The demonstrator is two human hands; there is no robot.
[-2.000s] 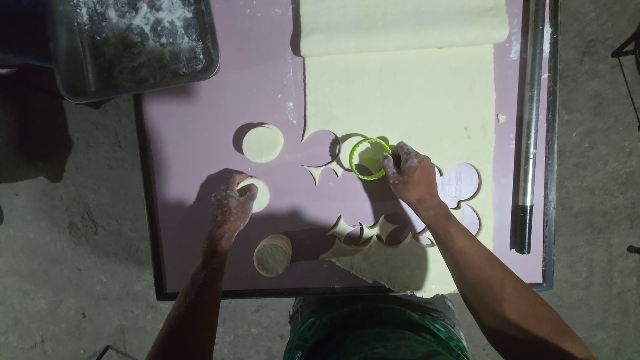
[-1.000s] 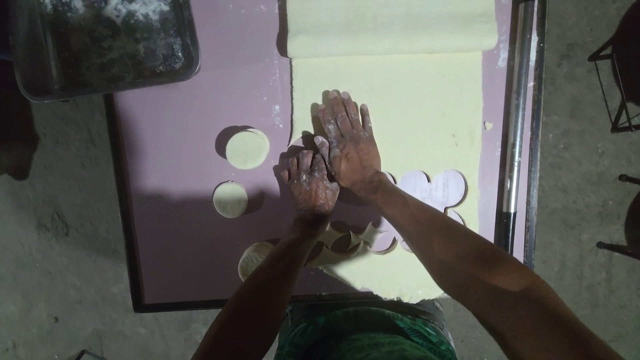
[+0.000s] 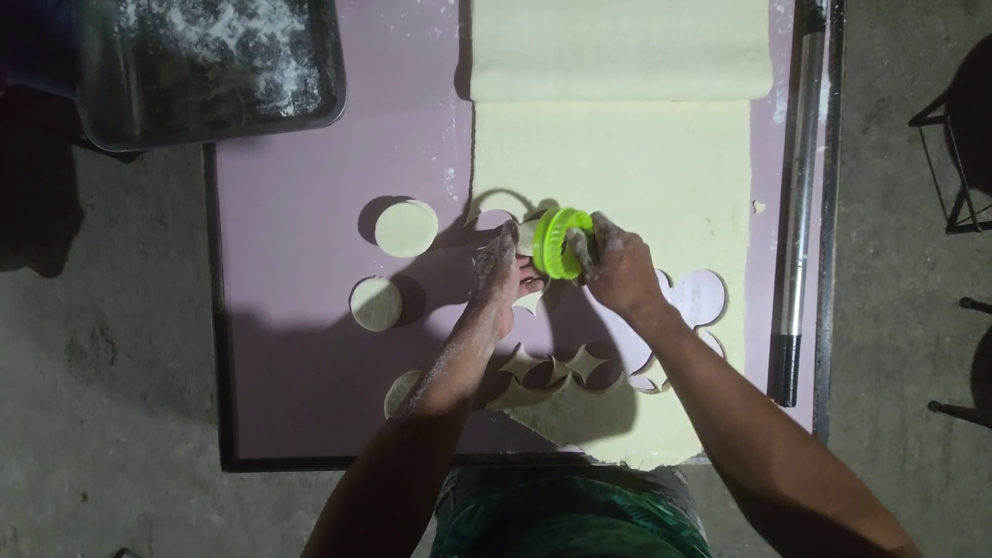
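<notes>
My right hand (image 3: 616, 260) grips a bright green plastic round cutter (image 3: 559, 242), tilted on its side above the rolled-out dough sheet (image 3: 612, 155). Just left of the cutter, my floury left hand (image 3: 502, 271) is held on edge, thumb side up; a pale dough piece (image 3: 528, 237) shows between it and the cutter, and whether the fingers hold it I cannot tell. Round holes and star-shaped dough scraps (image 3: 585, 362) lie near the sheet's lower edge. Stacked or single dough discs (image 3: 406, 229) stand on the left, with another (image 3: 376, 304) below and one partly behind my left forearm.
A dark, flour-dusted metal tray (image 3: 329, 70) overhangs the upper left of the pink tabletop (image 3: 294, 232). A long metal rod with black ends (image 3: 798, 194) lies along the right edge. Folded dough (image 3: 620, 50) crosses the top. Dark stools stand on the floor at right.
One second ago both hands lay together over the dough; now they are apart, with the green cutter visible in my right hand. Two seconds ago my left hand was at a dough disc on the left.
</notes>
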